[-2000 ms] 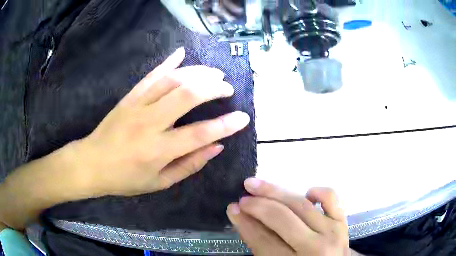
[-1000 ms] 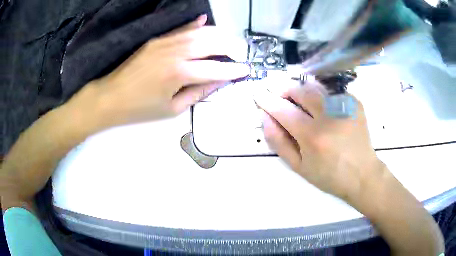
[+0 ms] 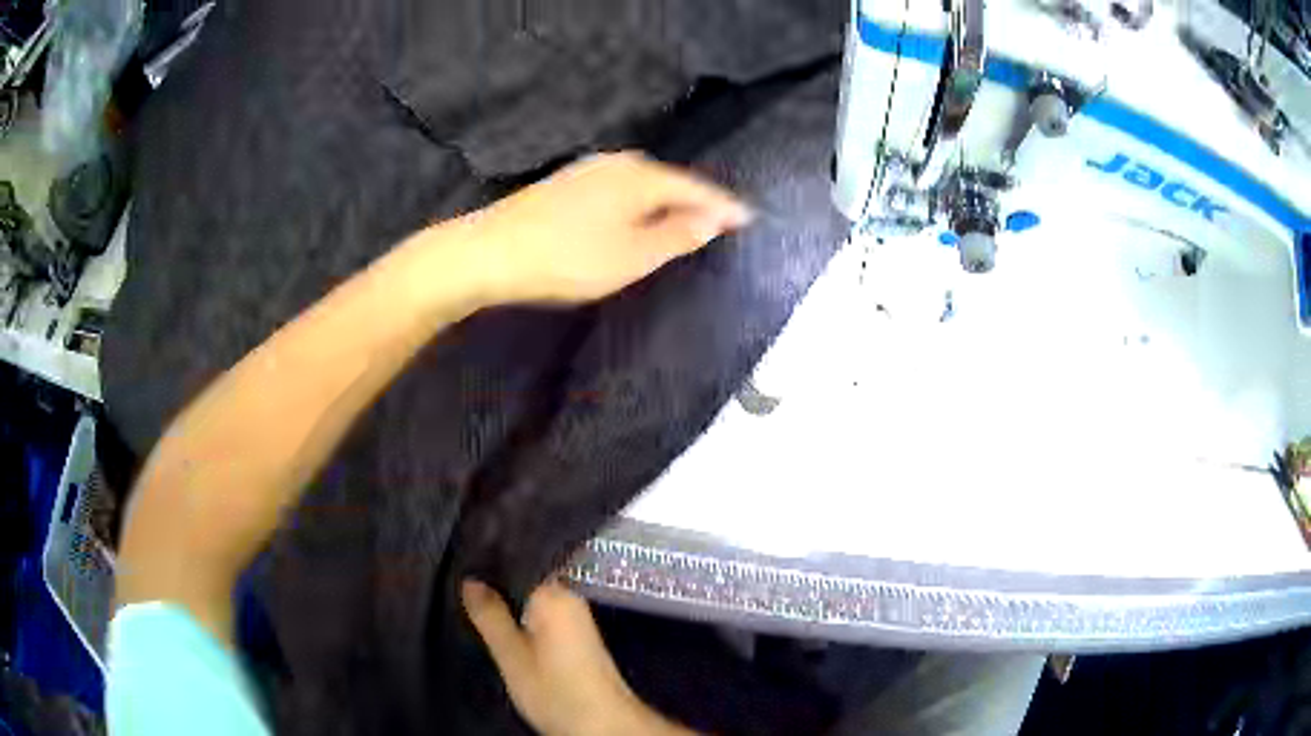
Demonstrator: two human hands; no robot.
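A large dark cloth panel lies over the left of the white table and hangs over its front edge. My left hand is on its upper part, slightly blurred, thumb and finger pinching the cloth left of the needle area. My right hand is low at the table's front edge, cut off by the bottom of the picture, with its fingertips holding the cloth's edge. The presser foot area is right of my left fingertips. The white and blue machine head stands above it.
A measuring tape runs along the curved front edge of the table. A grey knob sits right of the foot. A white basket and blue plastic are at the lower left. More dark cloth lies behind.
The view has widened and shifted left. Both hands have moved from the presser foot, the right one down to the front edge. The cloth now covers the left of the table again.
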